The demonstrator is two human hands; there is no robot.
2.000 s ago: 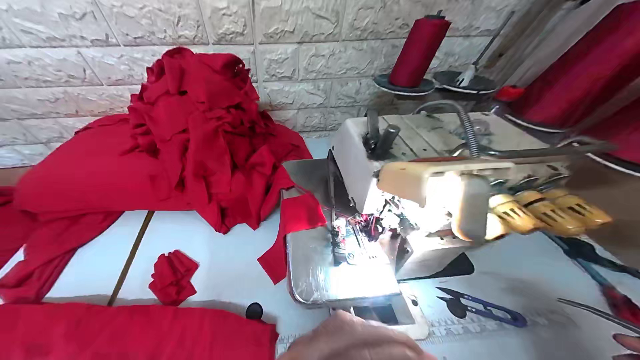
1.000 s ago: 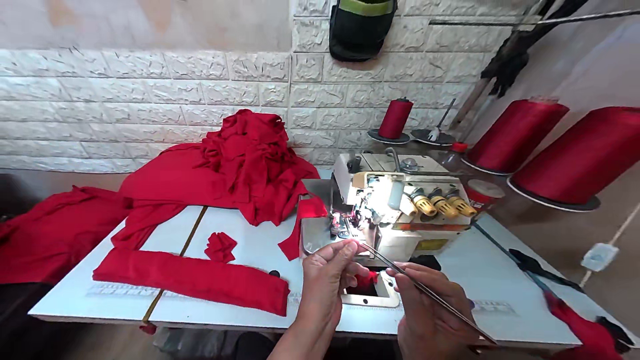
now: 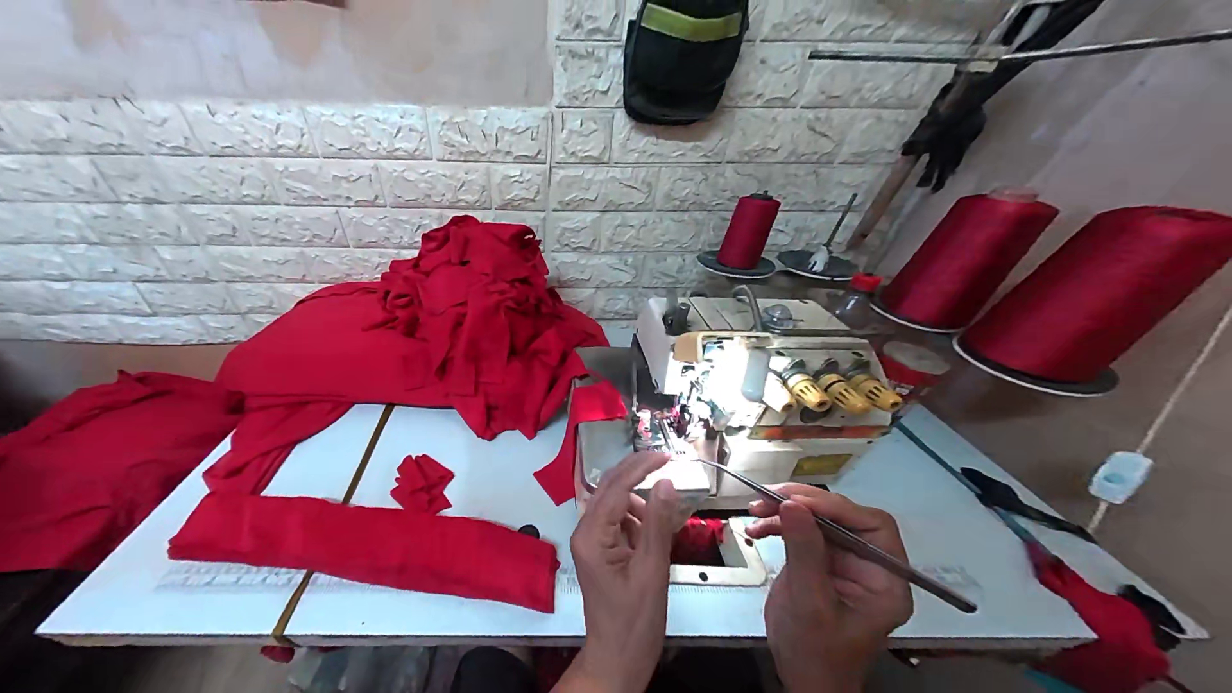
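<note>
My right hand (image 3: 837, 577) grips a pair of metal tweezers (image 3: 866, 553), their tips pointing left near the needle area of an overlock sewing machine (image 3: 770, 385). Beside those tips, my left hand (image 3: 626, 549) is raised with thumb and forefinger a little apart; whether it holds a thread cannot be told. The machine's lamp glares over the needle area. Below it, red material shows in the opening of a white frame (image 3: 717, 576). A red fabric scrap (image 3: 599, 402) lies on the machine's left plate.
Left of the machine are a red fabric heap (image 3: 462, 327), a folded red strip (image 3: 366, 549) and a small red bunched piece (image 3: 422, 483). Large red thread cones (image 3: 1097, 289) stand at the right, a smaller cone (image 3: 748, 231) behind. A black cloth (image 3: 1025, 505) lies on the table's right.
Two seconds ago the right hand was at the frame's edge; now it holds the tweezers by the needle area. Since one second ago, the left thumb and forefinger have parted.
</note>
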